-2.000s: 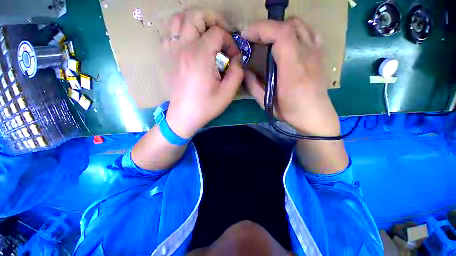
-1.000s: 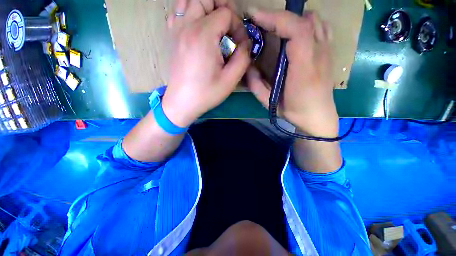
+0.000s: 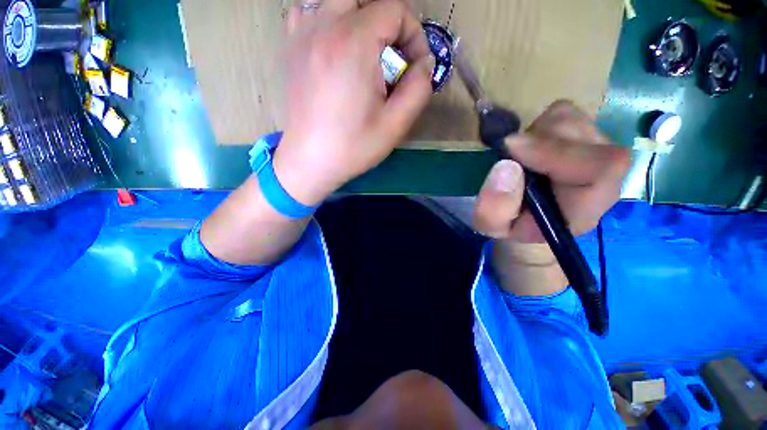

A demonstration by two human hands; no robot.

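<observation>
My left hand (image 3: 353, 92), with a blue strap on its wrist, pinches a dark round housing with circuit board (image 3: 438, 57) above the cardboard mat. A small silver battery cell with a yellow edge (image 3: 392, 65) sits between the same fingers; its leads are too small to tell. My right hand (image 3: 559, 172) holds the black soldering iron (image 3: 547, 210) like a pen. Its silvery tip is blurred and points up-left, close to the right side of the housing. Whether the tip touches it I cannot tell.
The cardboard mat (image 3: 538, 59) lies on the green bench. At left are a solder spool (image 3: 18, 32), several loose batteries (image 3: 97, 81) and a clear tray (image 3: 50, 143). At right are two dark housings (image 3: 674, 49) and a taped white round part (image 3: 664, 127).
The soldering iron, earlier tucked through my right hand, is now gripped with its tip toward the housing. My right fingers have left the housing. My left hand still holds it and the battery.
</observation>
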